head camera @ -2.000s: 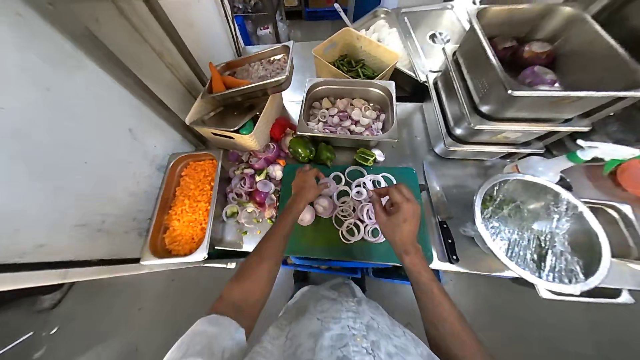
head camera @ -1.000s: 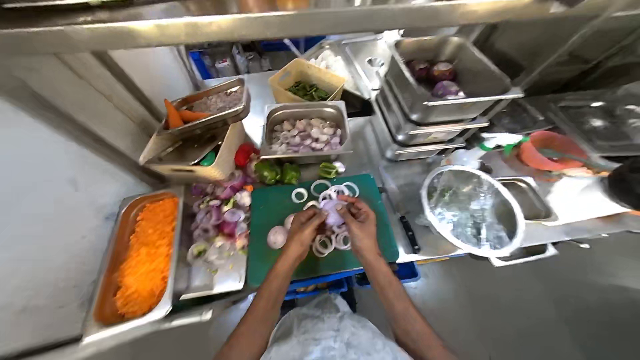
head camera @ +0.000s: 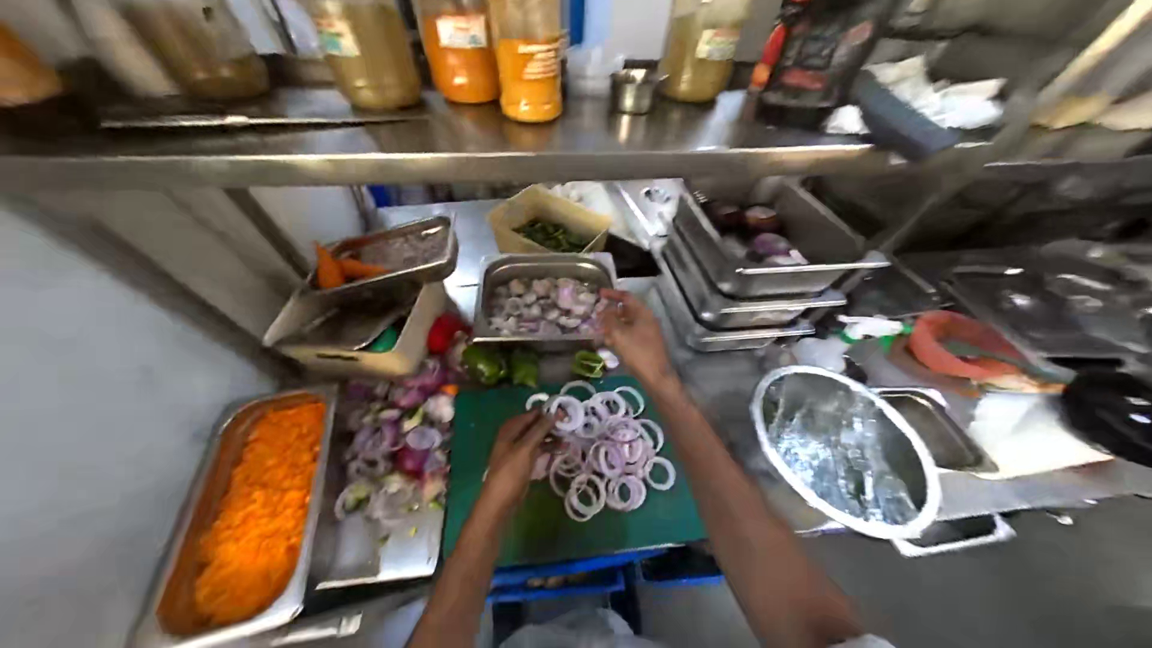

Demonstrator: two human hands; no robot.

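In the head view, onion rings (head camera: 621,450) lie in a loose heap on the green cutting board (head camera: 522,526). At the heap's left edge is my left hand (head camera: 524,439), its fingers bent around or against onion pieces; the grip is partly hidden. My right hand (head camera: 634,333) reaches over the right rim of a steel pan (head camera: 544,340) of cut onion pieces (head camera: 540,304), fingertips at the onions; whether it holds any cannot be told. Green bell peppers (head camera: 486,364) and a cut green pepper (head camera: 589,364) lie between pan and board.
Grated carrot (head camera: 261,513) fills a long pan at left, beside onion peelings (head camera: 405,432). Stacked steel pans (head camera: 765,279) stand back right, and a round strainer or bowl (head camera: 846,450) is at right. A steel shelf (head camera: 540,166) with sauce bottles (head camera: 529,72) crosses above the counter.
My right hand has moved from the board, where both hands were together over the rings, forward to the pan of onions. The view has tilted up, showing the shelf.
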